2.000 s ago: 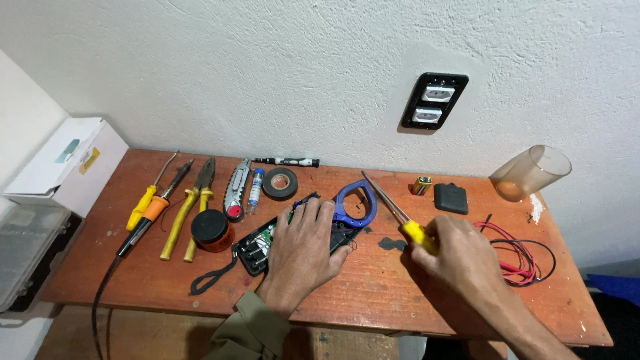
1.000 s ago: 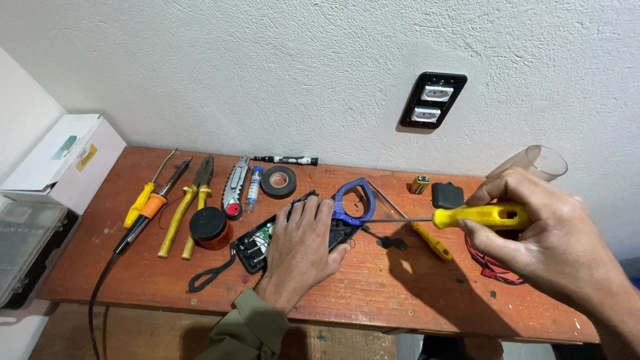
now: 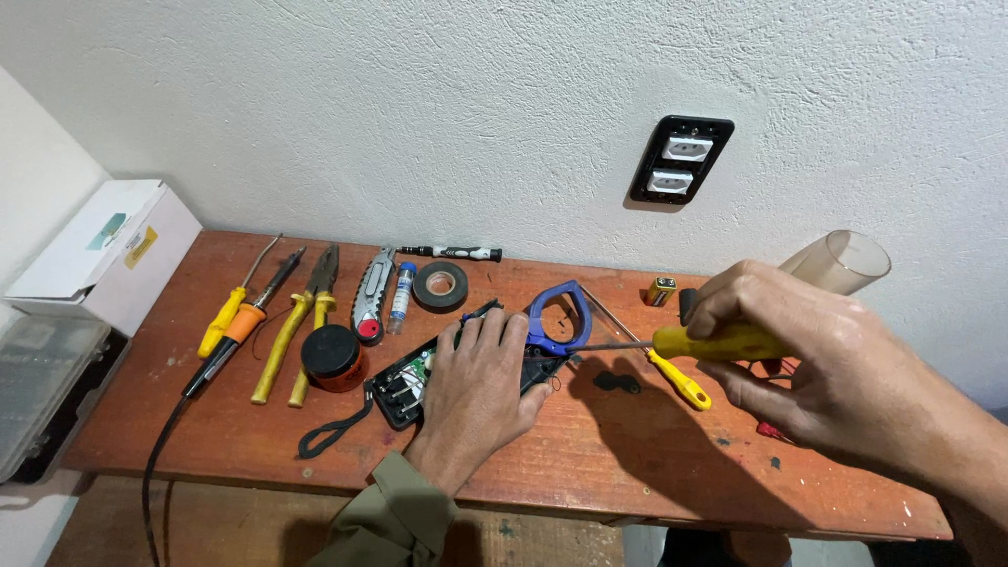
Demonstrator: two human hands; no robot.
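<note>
My left hand (image 3: 476, 378) lies flat over the opened body of a clamp meter (image 3: 402, 394), whose circuit board shows beside the fingers. The meter's blue clamp jaw (image 3: 539, 315) points away to the upper right. In my right hand (image 3: 811, 354) is a screwdriver with a yellow handle (image 3: 720, 343); its shaft runs left and its tip is at the base of the blue jaw. A second yellow-handled screwdriver (image 3: 682, 382) lies on the wooden table just below that shaft. Whether the tip touches a screw is too small to tell.
Left of the meter lie a black-lidded jar (image 3: 334, 358), pliers (image 3: 279, 346), a soldering iron (image 3: 236, 331), a utility knife (image 3: 372, 295) and black tape (image 3: 440, 287). A 9-volt battery (image 3: 661, 291) and a clear cylinder (image 3: 854, 260) stand behind my right hand. Red leads (image 3: 770, 430) are partly hidden.
My right hand first held the screwdriver now lying on the table, then took the larger yellow-handled one. Its tip has stayed near the jaw's base since a second ago. My left hand has stayed on the meter.
</note>
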